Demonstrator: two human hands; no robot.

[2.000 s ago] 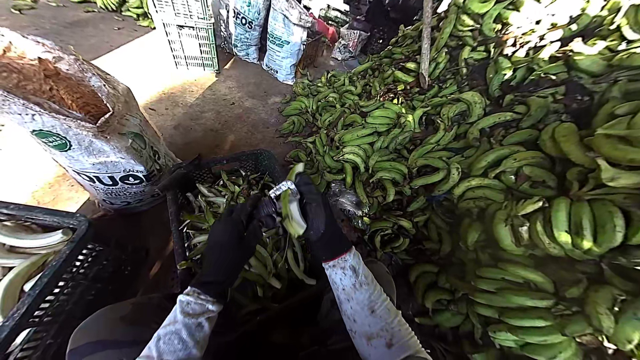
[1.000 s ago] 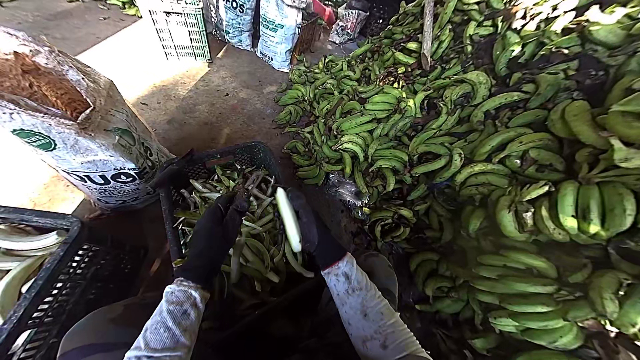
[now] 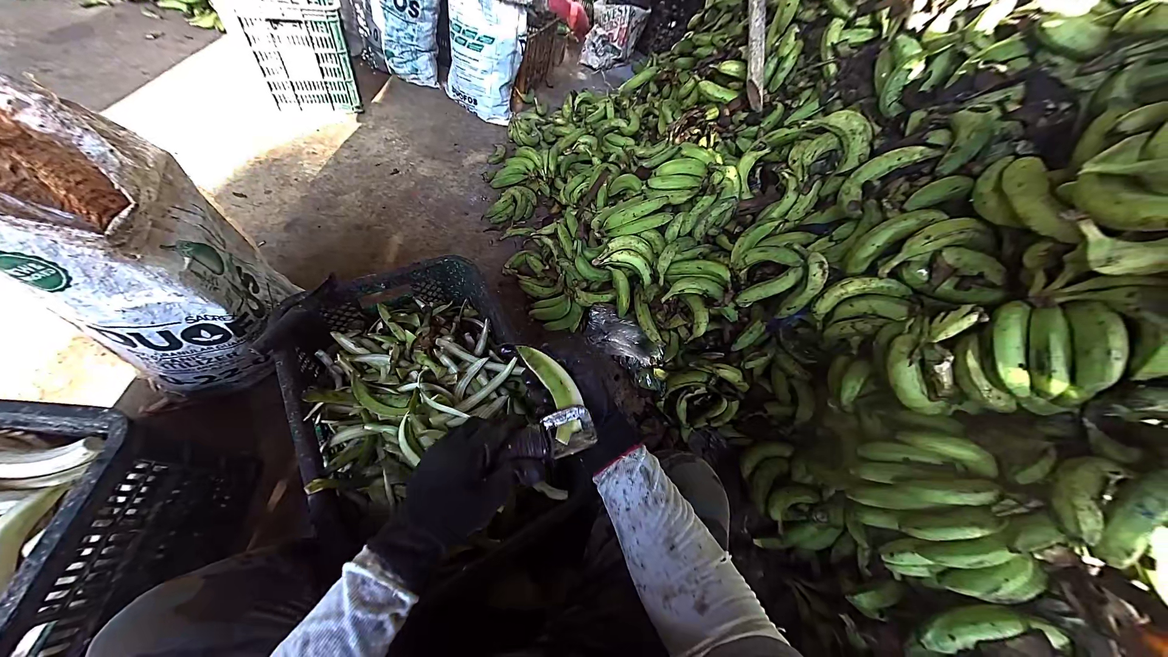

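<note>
My left hand [image 3: 464, 479], in a dark glove, is closed on the dark handle of a peeler with a metal head [image 3: 568, 431]. That head lies against a green plantain [image 3: 547, 374], which shows a pale strip along one side. My right hand [image 3: 598, 411], gloved too, holds the plantain from its right side; some of its fingers are hidden. Below and to the left of the plantain, a dark plastic crate [image 3: 292, 401] holds many green and whitish peel strips [image 3: 456, 374].
A large heap of green plantains [image 3: 657, 210] covers the right side. At left stand an open printed sack [image 3: 155, 283] and a black crate [image 3: 68, 547] with peeled plantains [image 3: 41, 484]. Farther back are a light green crate [image 3: 301, 55] and white sacks [image 3: 488, 55].
One second ago the plantain in my right hand showed a whitish side and the peeler was away from it; now a green side shows and the peeler head lies against it.
</note>
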